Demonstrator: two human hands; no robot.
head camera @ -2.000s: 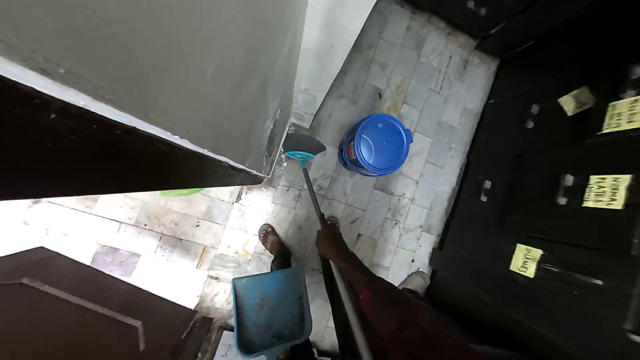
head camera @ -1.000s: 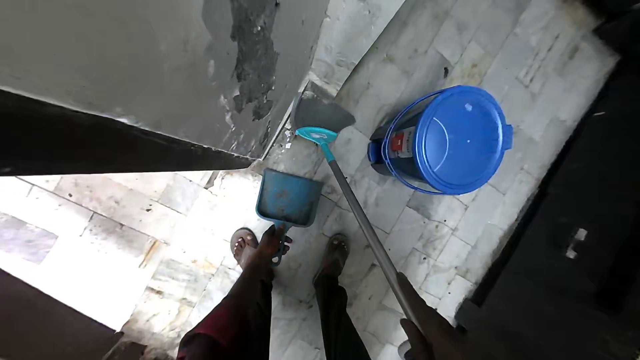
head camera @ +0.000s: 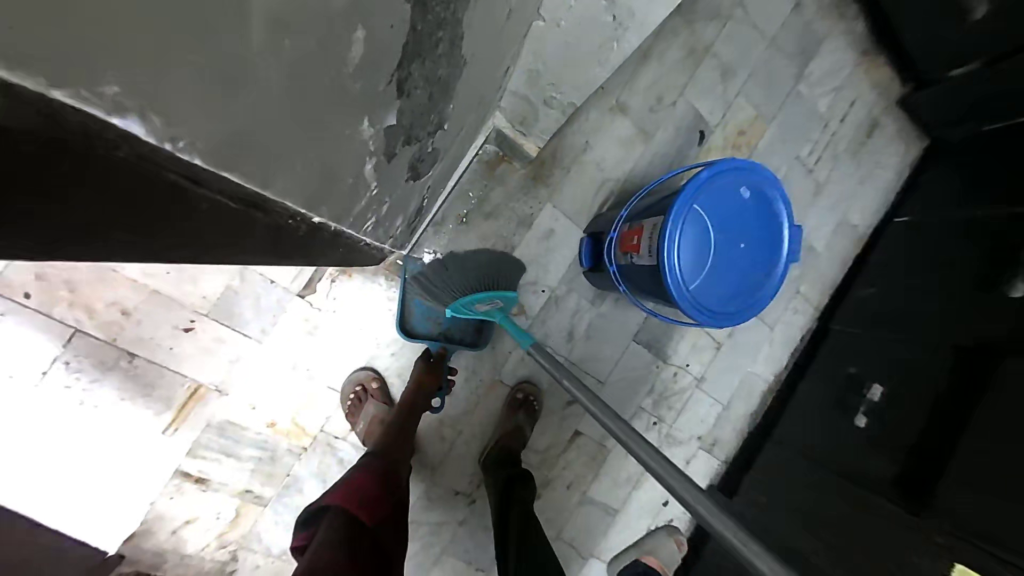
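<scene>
My left hand (head camera: 432,374) grips the handle of a blue plastic dustpan (head camera: 442,328), which lies on the tiled floor by the wall corner. A broom with a teal head (head camera: 482,304) and grey bristles overlaps the pan, its bristles covering the upper part. Its grey pole (head camera: 624,432) runs down to the lower right edge of the view. My right hand is out of view. Small debris (head camera: 464,216) lies on the floor along the wall base, above the bristles.
A lidded bucket (head camera: 732,244) with a blue lid and wire handle stands right of the broom. A grey wall with peeling paint (head camera: 320,96) fills the upper left. Black cabinets (head camera: 904,360) line the right. Another person's sandaled foot (head camera: 652,550) shows at the bottom.
The broom head has moved from above and right of the dustpan to over it. My right hand, on the pole a second ago, has left the view. Two seconds ago the pan was farther from the wall.
</scene>
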